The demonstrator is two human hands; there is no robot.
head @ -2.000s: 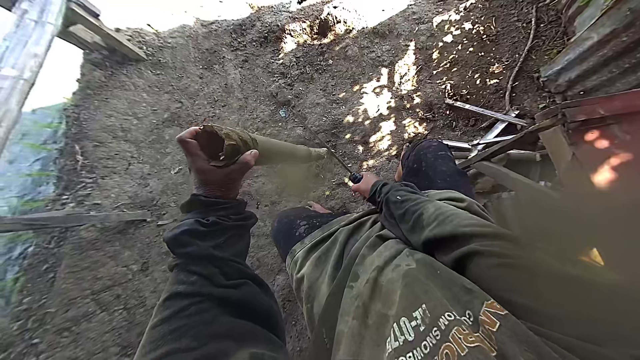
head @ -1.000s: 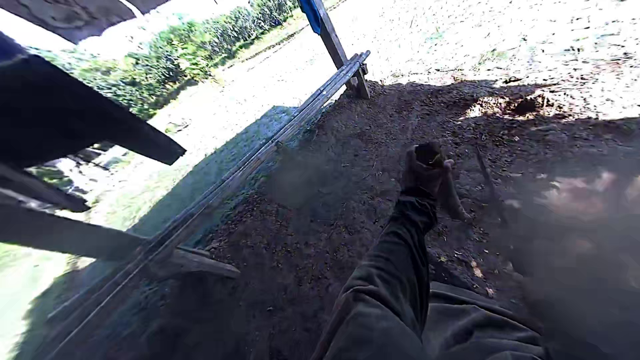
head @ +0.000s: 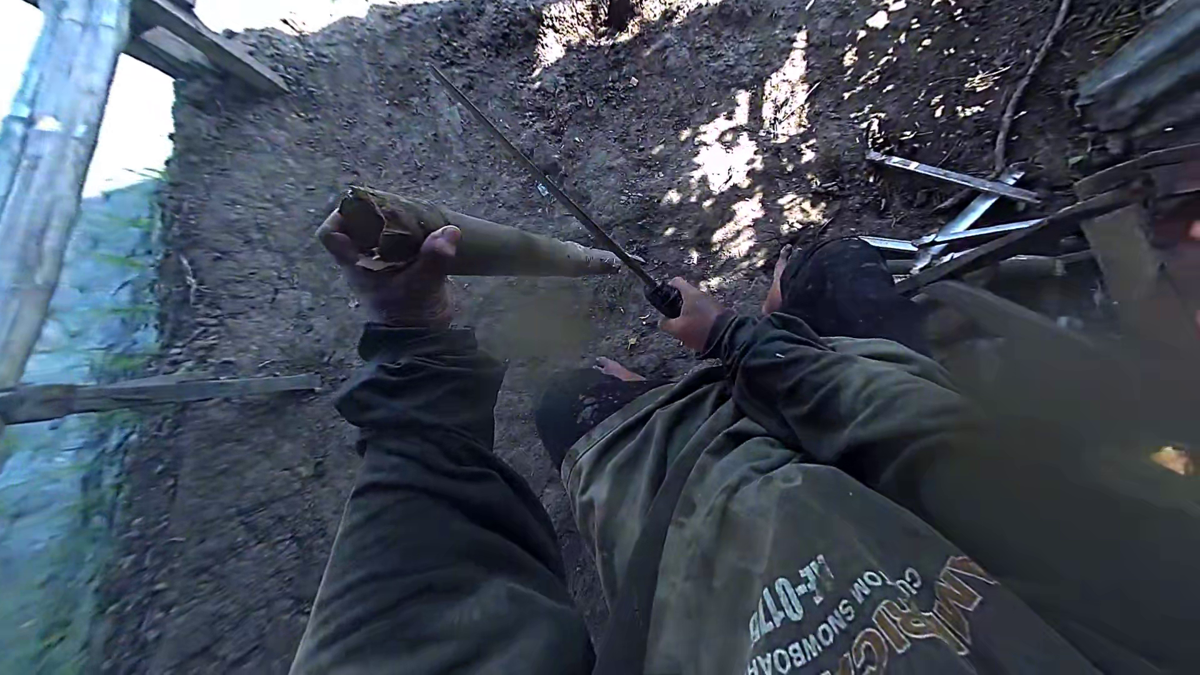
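Observation:
My left hand (head: 398, 272) grips the near end of a thick tube-like piece, apparently a bamboo section (head: 525, 247), with a ragged open end at my palm. Its narrower-looking far end points down and right toward the ground. My right hand (head: 694, 314) is closed around the dark handle of a long, thin-bladed knife or machete (head: 539, 178). The blade slants up and left, crossing just beside or over the far end of the tube; whether they touch cannot be told. My bare feet show below, beyond my knees.
Bare dirt ground (head: 281, 281) lies beneath me. A bamboo rail (head: 56, 178) runs along the left, with a wooden bar (head: 169, 396) jutting from it. Thin metal or wooden strips (head: 956, 178) and boards are piled at right, near a corrugated sheet (head: 1144, 70).
The view swung left toward the rail and outdoors, then came back down. Compared with two seconds ago, the blade in my right hand now shows long and slants up to the left.

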